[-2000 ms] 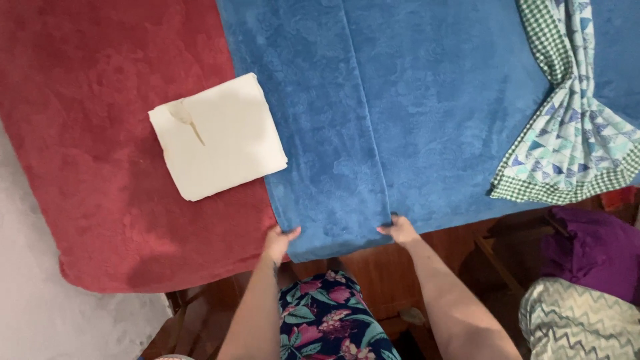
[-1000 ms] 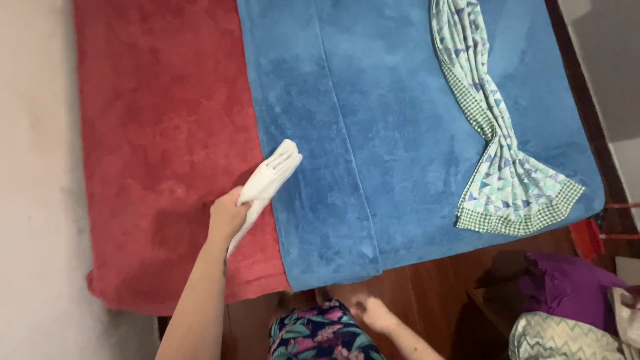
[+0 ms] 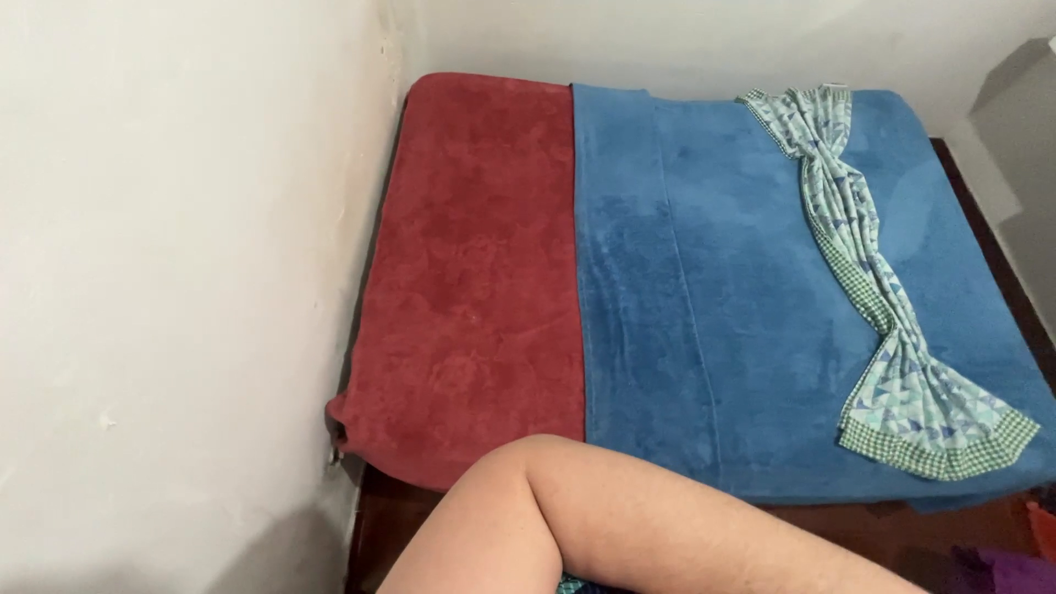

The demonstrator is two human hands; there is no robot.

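Observation:
A bent bare arm crosses the bottom of the head view, its elbow over the near edge of the bed; the hand at its end lies outside the frame. Neither of my hands shows, so what they hold cannot be told. On the bed, a red plush cover (image 3: 470, 272) lies flat on the left part. A blue plush blanket (image 3: 742, 330), its edge folded back in a band, covers the rest. Across the blue blanket runs a gathered patterned cloth (image 3: 862, 239) with a green checked border, fanned out at its near end.
A white wall (image 3: 181, 247) borders the bed on the left, and another stands behind its far edge. Dark reddish floor (image 3: 825, 528) shows below the near edge. Purple fabric (image 3: 1019, 569) and a red item (image 3: 1044, 524) are at the lower right.
The white folded cloth, earlier lying on the bed and then held in my left hand, is out of view. Both hands have left the frame. The view has shifted to show the walls.

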